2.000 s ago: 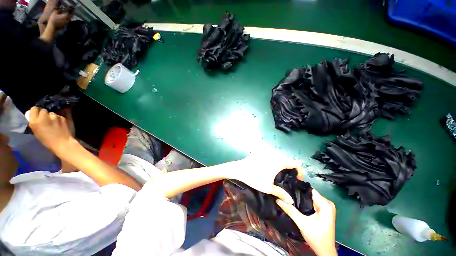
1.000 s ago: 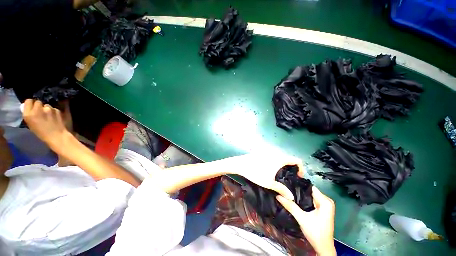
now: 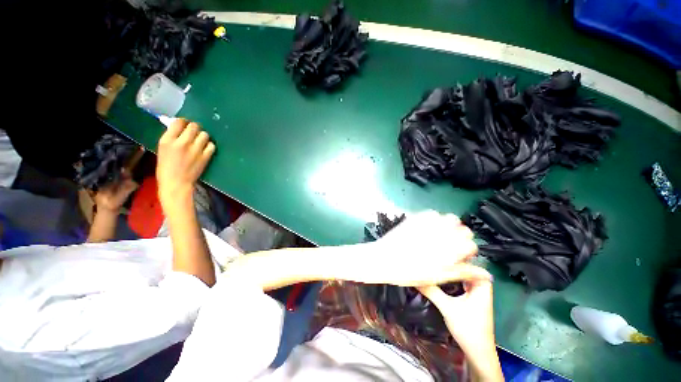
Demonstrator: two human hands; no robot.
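My left hand [image 3: 429, 250] is turned over in a fist at the table's near edge. A ragged end of the black piece [image 3: 384, 224] sticks out on its left side. My right hand [image 3: 467, 298] is just below and pinches at the left hand's edge, with a little black material between the fingers. Most of the piece is hidden by the hands. A white glue bottle [image 3: 597, 324] with a yellow-orange nozzle lies to the right.
Black bunches lie on the green table [image 3: 261, 134], the largest [image 3: 485, 134] beyond my hands. A neighbour's hand [image 3: 181, 157] holds a slim white item at the tub [image 3: 160, 95]. A printed packet [image 3: 661, 186] lies far right; a blue crate [image 3: 635, 30] is across the table.
My left hand has turned over and now covers most of the black piece, whose ragged end shows at the left. The neighbour's hand has moved right to the tub. The view has shifted slightly.
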